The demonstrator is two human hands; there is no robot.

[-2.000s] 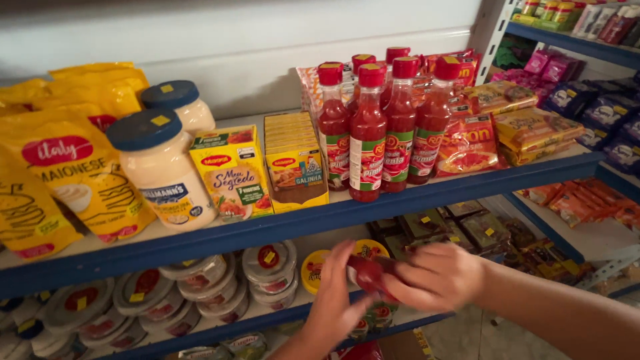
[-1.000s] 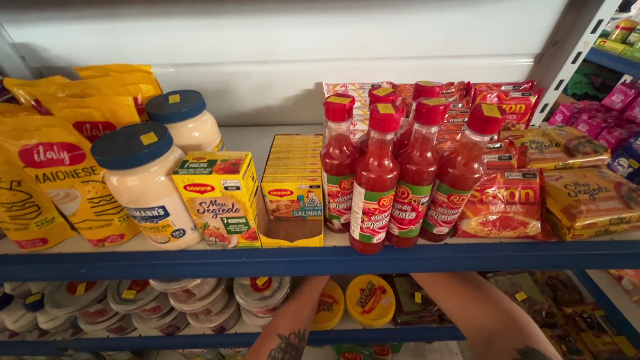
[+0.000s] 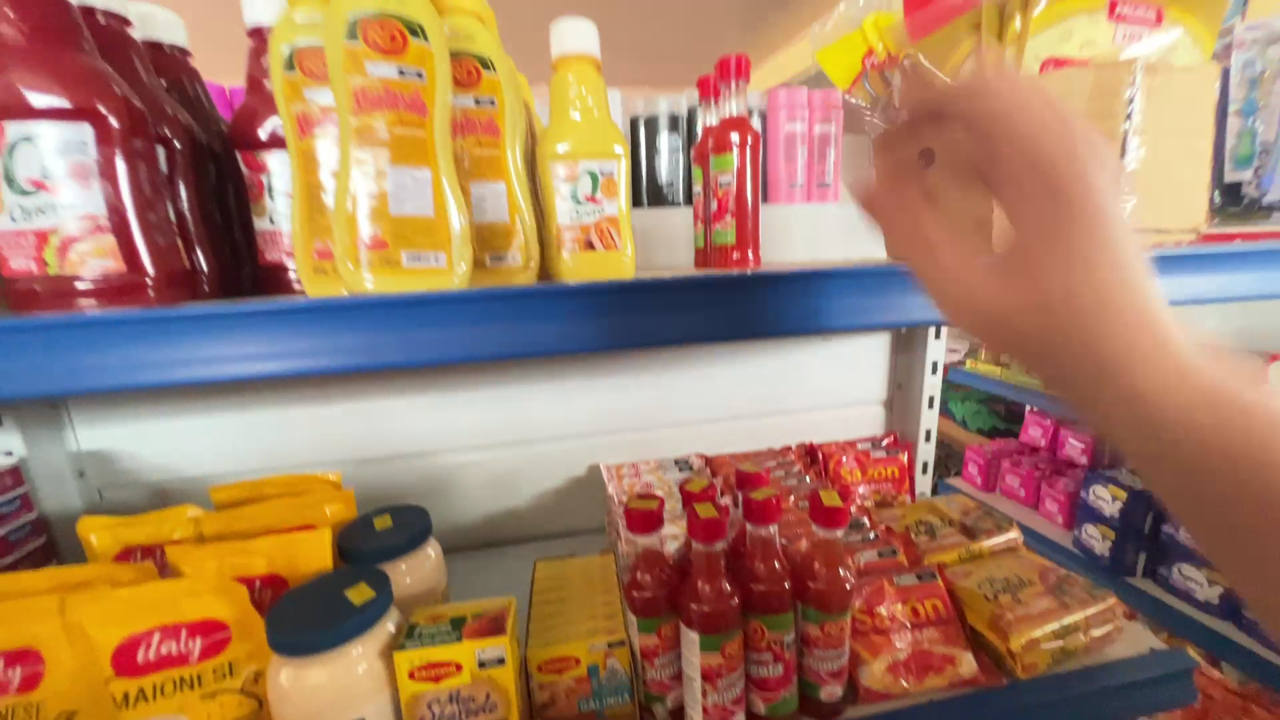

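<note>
My right hand [image 3: 980, 190] is raised at the upper right of the head view, blurred, with its forearm coming in from the right edge. Its fingers are by a crinkled clear and yellow wrapper [image 3: 875, 60]; whether they grip anything is unclear. My left hand is out of view. Left of the right hand, red sauce bottles [image 3: 735, 170] stand upright on the upper shelf, beside a yellow mustard-type bottle [image 3: 585, 170]. On the shelf below, several red pepper sauce bottles [image 3: 710, 620] with yellow stickers on their caps stand together, next to yellow Maggi boxes [image 3: 580, 650].
The blue edge of the upper shelf [image 3: 500, 335] runs across the view. Large dark red bottles [image 3: 90, 190] and yellow squeeze bottles [image 3: 395, 150] stand at left. Below are mayonnaise pouches [image 3: 170, 640], jars [image 3: 335, 650] and Sazon packets [image 3: 910, 640]. A cardboard box [image 3: 1170, 150] stands upper right.
The view has risen to the upper shelf. Both arms were below the middle shelf a second ago; the right hand is now up at the upper shelf and the left has gone from view.
</note>
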